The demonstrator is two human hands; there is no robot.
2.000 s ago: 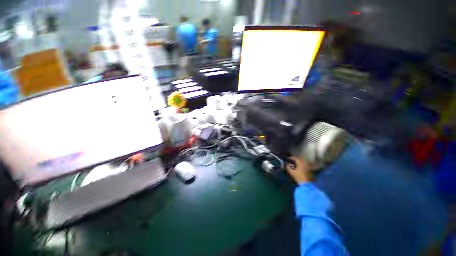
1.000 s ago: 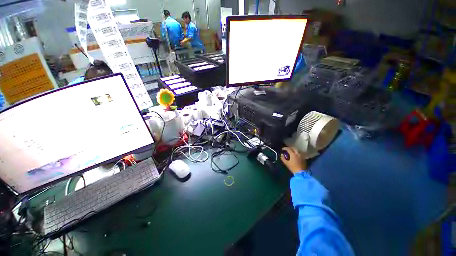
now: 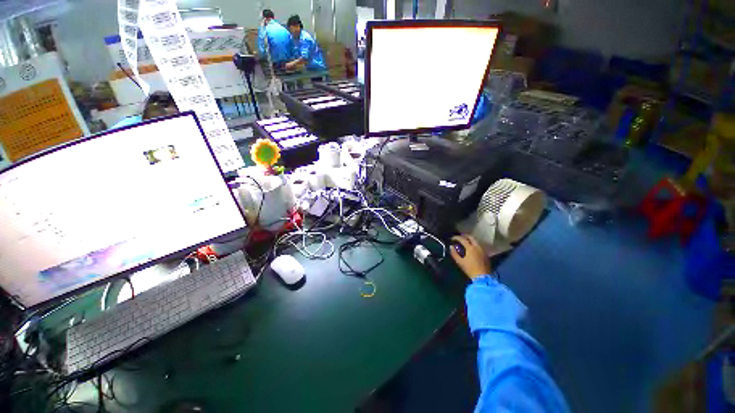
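My right hand (image 3: 474,260), in a blue sleeve, rests over a small black mouse (image 3: 458,248) at the bench's right edge, beside a cream ribbed cylinder (image 3: 512,211). Most of the mouse is hidden under the fingers. The right monitor (image 3: 429,78) stands on a bulky black box (image 3: 439,176) and shows a mostly white screen. My left hand is not in view.
A white mouse (image 3: 288,269) lies right of the grey keyboard (image 3: 161,310), below the wide middle monitor (image 3: 117,206). Tangled cables (image 3: 361,252) and a sunflower ornament (image 3: 265,152) are behind. Printed label strips (image 3: 184,78) hang at the back. Two people (image 3: 292,44) in blue are beyond.
The blurred, shifted view from two seconds ago is now sharper and steady. My right hand stays on the black mouse throughout.
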